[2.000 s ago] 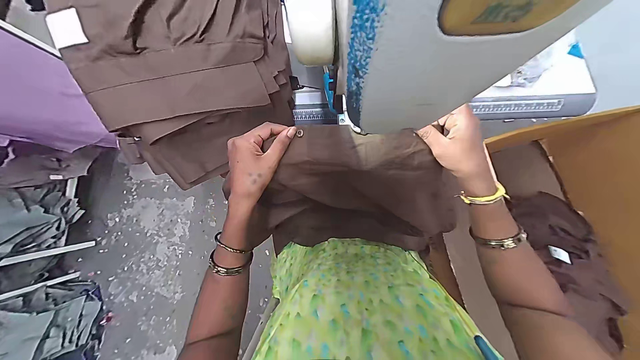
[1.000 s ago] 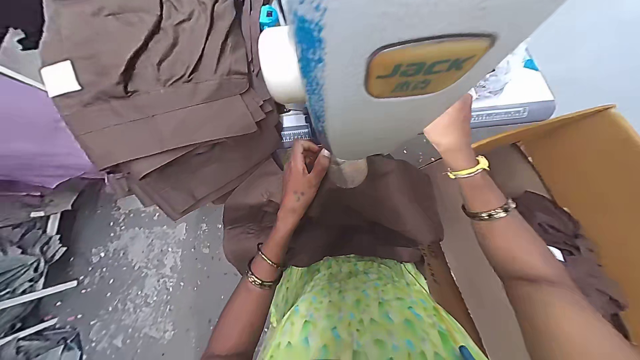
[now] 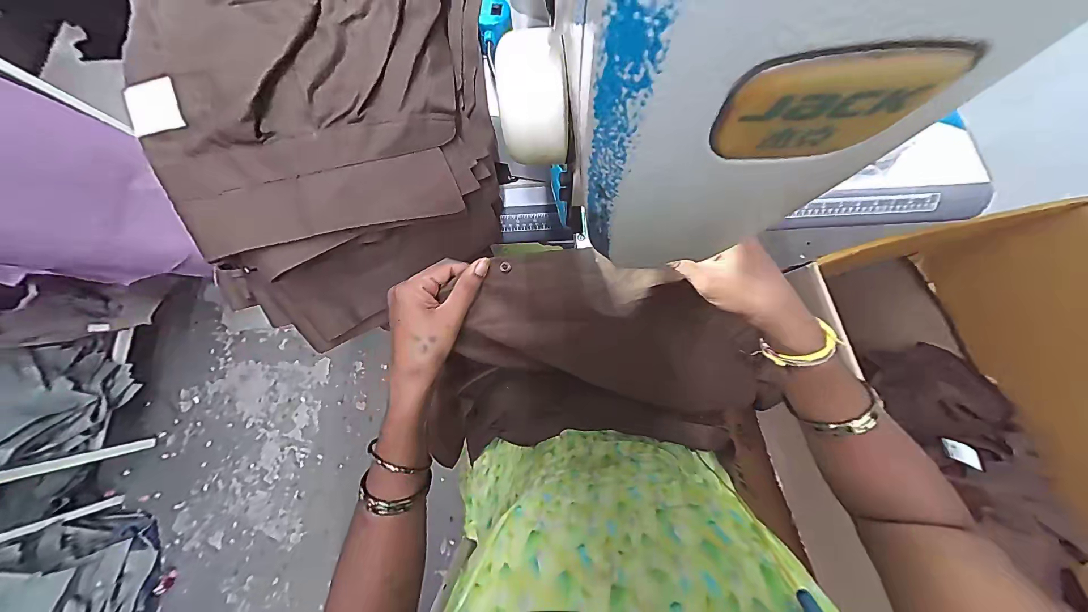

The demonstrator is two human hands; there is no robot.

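Note:
A brown fabric garment piece (image 3: 578, 340) is stretched between my hands, its upper edge under the head of a Jack sewing machine (image 3: 697, 136). My left hand (image 3: 438, 310) pinches its upper left corner between thumb and fingers, beside a small round eyelet or snap (image 3: 506, 267). On the other side my right hand (image 3: 735, 285) grips the upper right edge; its fingertips are partly hidden by the cloth and the machine. The lower part of the cloth hangs in folds over my lap. The needle area is mostly hidden behind the machine head.
Stacked brown garment pieces (image 3: 314, 170) lie left of the machine. A cardboard box (image 3: 1003, 280) with brown garments (image 3: 943, 399) stands at the right. Purple fabric (image 3: 85, 187) and grey-green cloth bundles (image 3: 51, 408) are at the far left, beside the scuffed floor (image 3: 255, 442).
One second ago my left hand was close to the machine head; now it is farther left, at the cloth's corner. The cloth is spread wider between my hands.

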